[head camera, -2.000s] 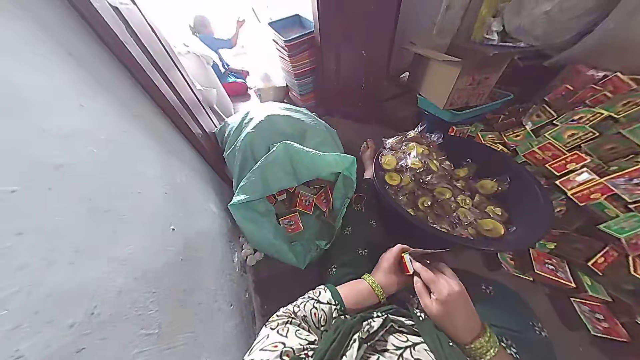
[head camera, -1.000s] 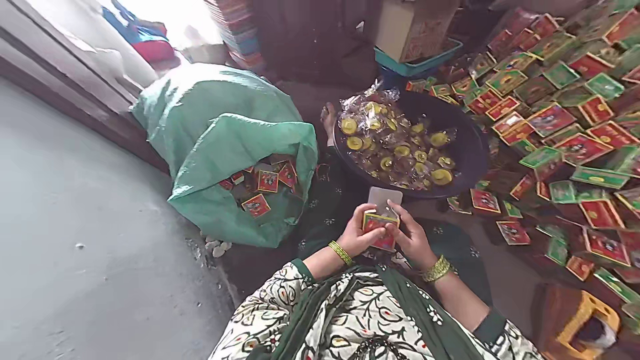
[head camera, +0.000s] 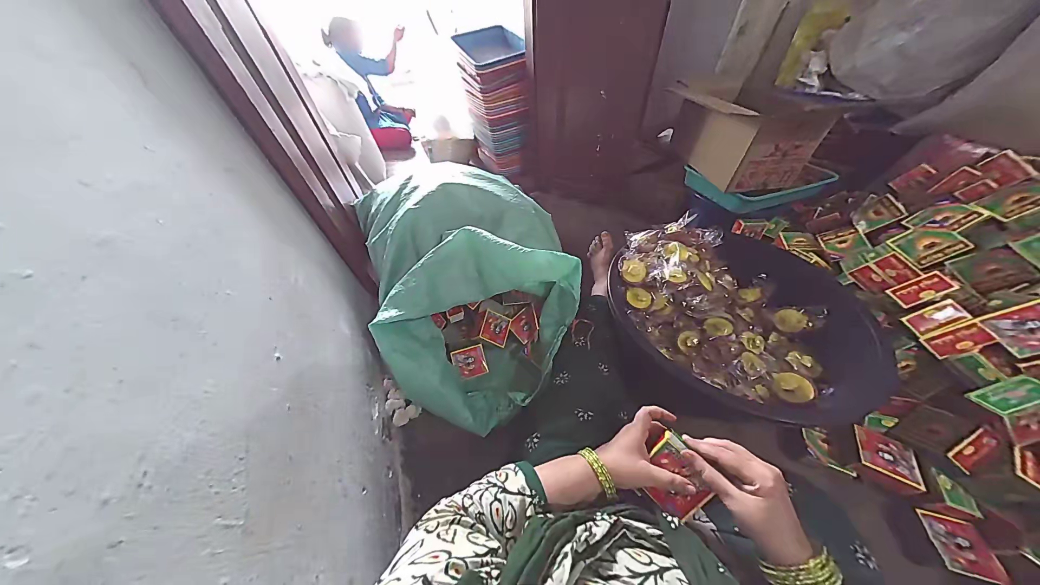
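Observation:
A small red printed carton is held between my two hands above my lap. My left hand grips its left side, thumb across the front. At its upper right edge are the fingers of my right hand, partly covering it. Beyond my hands, a dark round basin holds many yellow round items in clear plastic wrap. To the left lies a green woven sack, its mouth facing me, with several red printed boxes inside.
Many red and green cartons are heaped on the right. Behind the basin, a cardboard box stands in a teal tray. Stacked plastic trays stand at the doorway, where a person sits outside. A grey wall borders the left.
The pale flap that stood up from the carton one second ago no longer stands up, and my right hand's fingers are now over the carton's upper edge. The view has shifted.

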